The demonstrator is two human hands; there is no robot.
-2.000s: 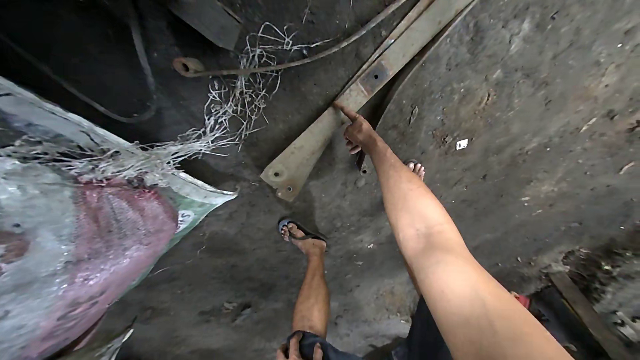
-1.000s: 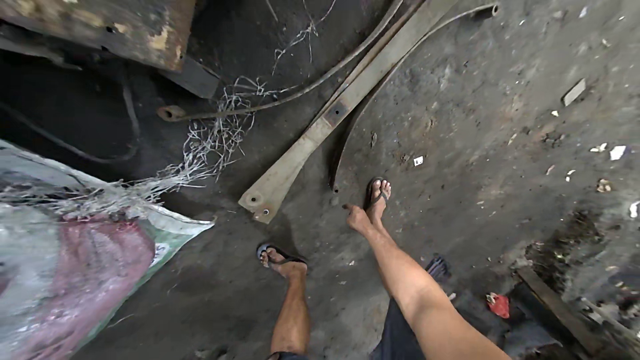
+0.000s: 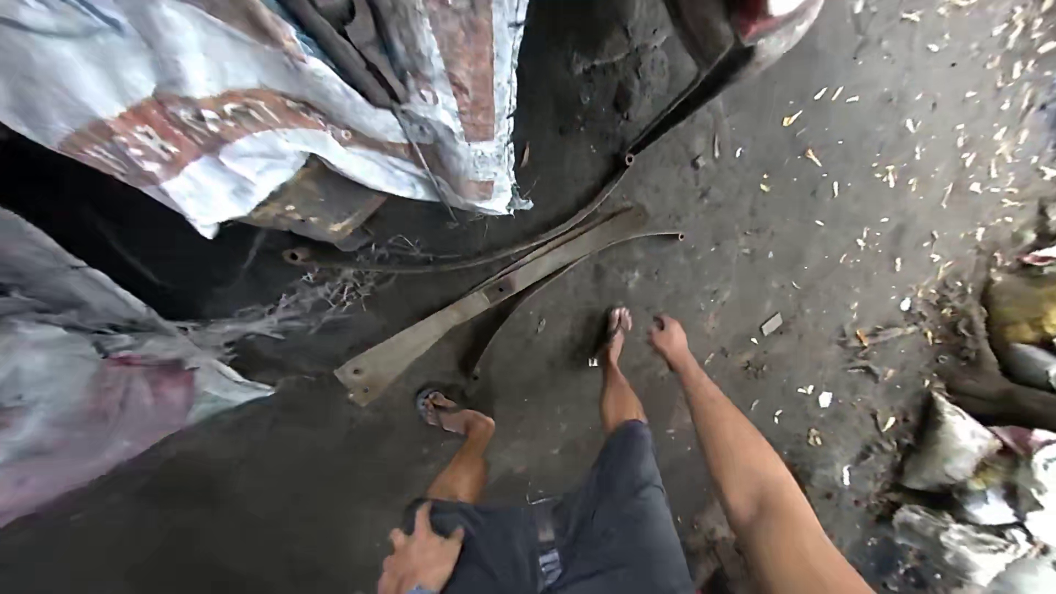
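Note:
My right hand (image 3: 668, 338) hangs over the dark floor beside my right foot, touching nothing; its fingers look partly curled, with no object in them. My left hand (image 3: 422, 554) rests on the thigh of my dark shorts (image 3: 610, 520), fingers spread. In front of my feet lies a flat metal bar (image 3: 429, 330) with holes at its near end. A curved metal strip (image 3: 528, 290) with a rolled eye lies on its right side, and a longer curved metal strip (image 3: 462, 266) with eyes at both ends lies beyond it. They resemble leaf springs.
White woven sacks (image 3: 330, 140) stand at the upper left, another sack (image 3: 99, 412) at the left edge. Tangled wire or string (image 3: 330, 297) spills near the strips. Filled bags (image 3: 949, 445) lie at the right, and pale scraps are scattered over the floor. A dark red-and-white object (image 3: 742, 41) is at the top.
My right hand has moved away from the flat bar, where it pointed or touched two seconds ago. The view has shifted and now takes in more sacks and floor. The metal pieces still lie together.

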